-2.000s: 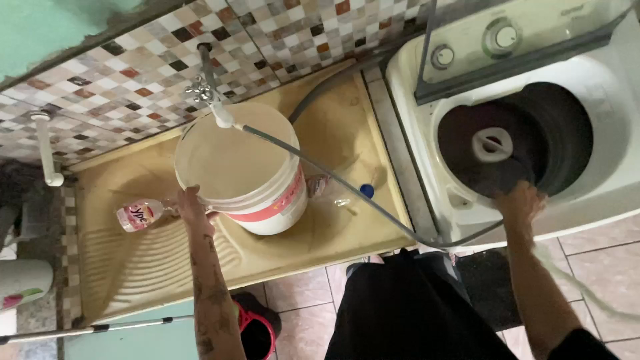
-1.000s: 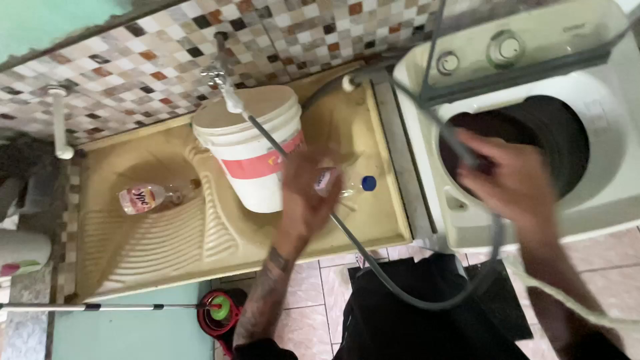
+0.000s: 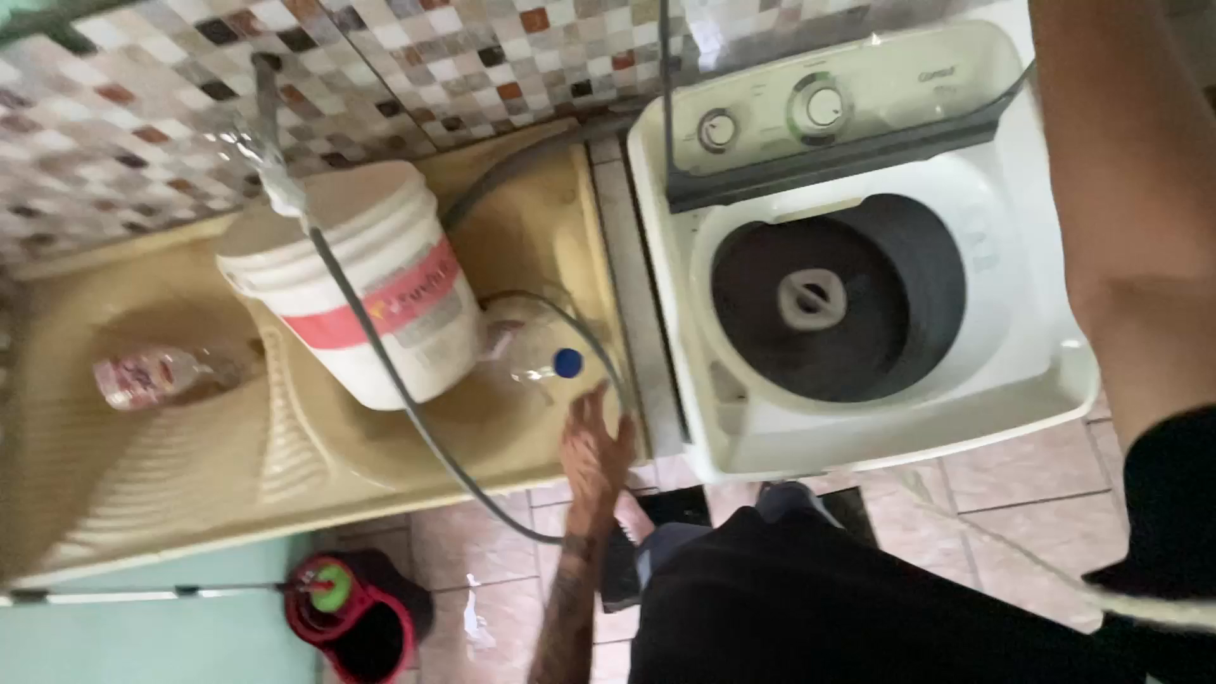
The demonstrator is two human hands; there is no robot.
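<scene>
My left hand is at the sink's right front edge, touching or just beside the grey hose, which runs from the faucet on the tiled wall and loops back into the basin. Whether its fingers hold the hose cannot be told. A white plastic bucket with a red band stands tilted in the yellowish laundry sink. Right of it lies a clear bottle with a blue cap. My right arm reaches up past the open top-loading washing machine; the hand is out of view. The drum shows no laundry.
A clear bottle with a pink label lies by the sink's ribbed washboard. Below stands a red and black mop bucket with a mop handle across it. A pale cord hangs at the lower right above the tiled floor.
My right hand has left the washer opening and gone out of view. My left hand has moved from the bucket to the sink's right front edge. Part of the hose now lies in the basin.
</scene>
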